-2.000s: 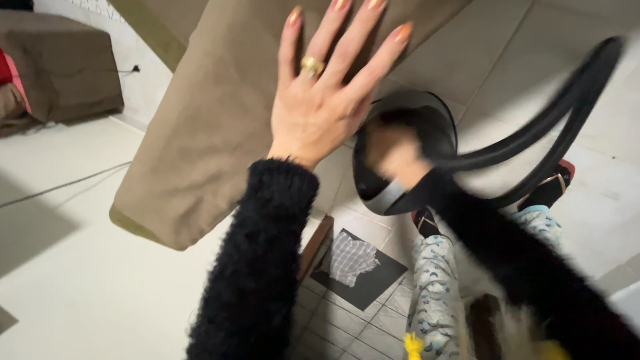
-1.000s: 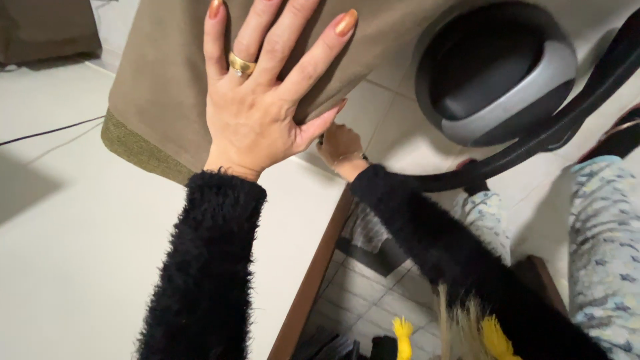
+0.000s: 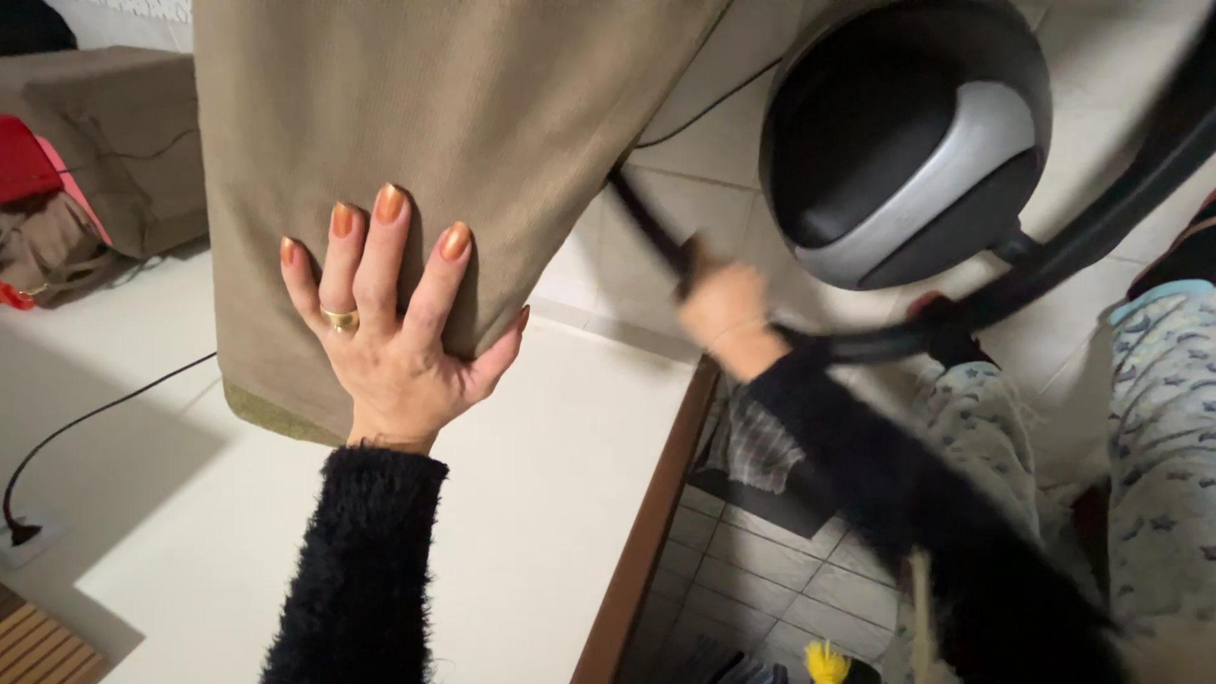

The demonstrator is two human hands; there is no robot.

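My left hand (image 3: 399, 332), with a gold ring, presses its spread fingers on the brown fabric cover (image 3: 446, 123) of a piece of furniture. To the right, my right hand (image 3: 727, 304) is blurred and closed around a black vacuum cleaner wand or handle (image 3: 654, 220), whose far end passes behind the fabric's edge. The black and grey vacuum canister (image 3: 912, 152) stands on the floor beyond that hand. A thick black hose (image 3: 1073, 256) curves from the right edge toward my right forearm.
A wooden door frame edge (image 3: 646, 532) runs beside a white wall (image 3: 532, 494). A cord (image 3: 104, 404) ends at a wall outlet (image 3: 24, 541). A checked cloth (image 3: 760, 442) lies on a dark mat past the frame. Another covered seat (image 3: 123, 142) holds a red item (image 3: 24, 161).
My right hand, by the vacuum canister two seconds ago, is now left of it with the wand. My left hand remains on the brown fabric. The view has shifted.
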